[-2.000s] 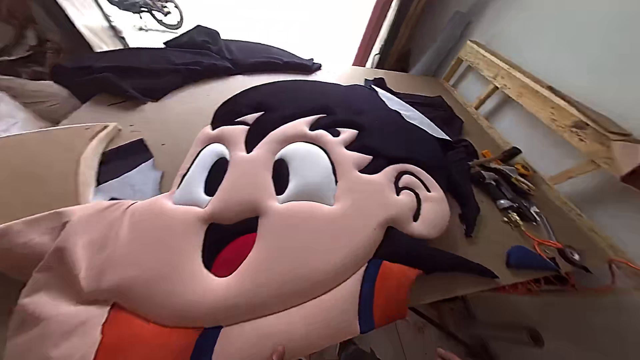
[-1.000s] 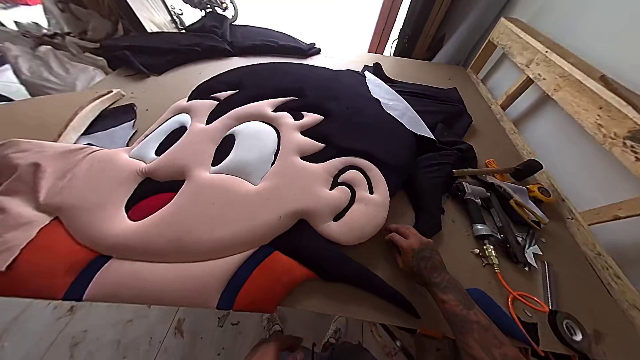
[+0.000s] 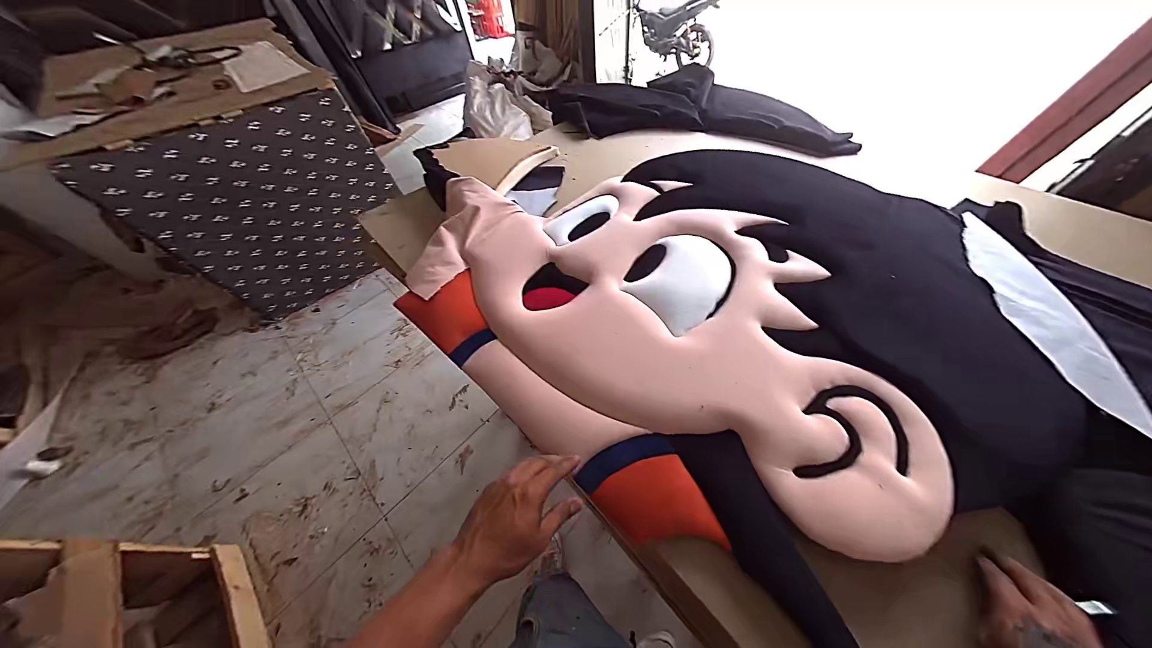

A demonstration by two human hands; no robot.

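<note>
A padded fabric cartoon character panel, with a peach face, black hair and orange-and-blue clothing, lies face up on the work table. My left hand is at the table's near edge, fingers spread, its fingertips beside the blue band of the clothing; nothing is held in it. My right hand rests low on the tabletop below the padded ear, partly cut off by the frame; whether it holds anything is hidden. White fabric and dark cloth lie along the panel's hair side.
Black fabric is heaped at the table's far end. A patterned board-sided stand with scraps on top stands at left. A wooden frame is on the floor at lower left. A motorcycle stands outside.
The view has swung left, off the tools. My left hand has come up to the panel's lower edge. My right hand remains near the ear.
</note>
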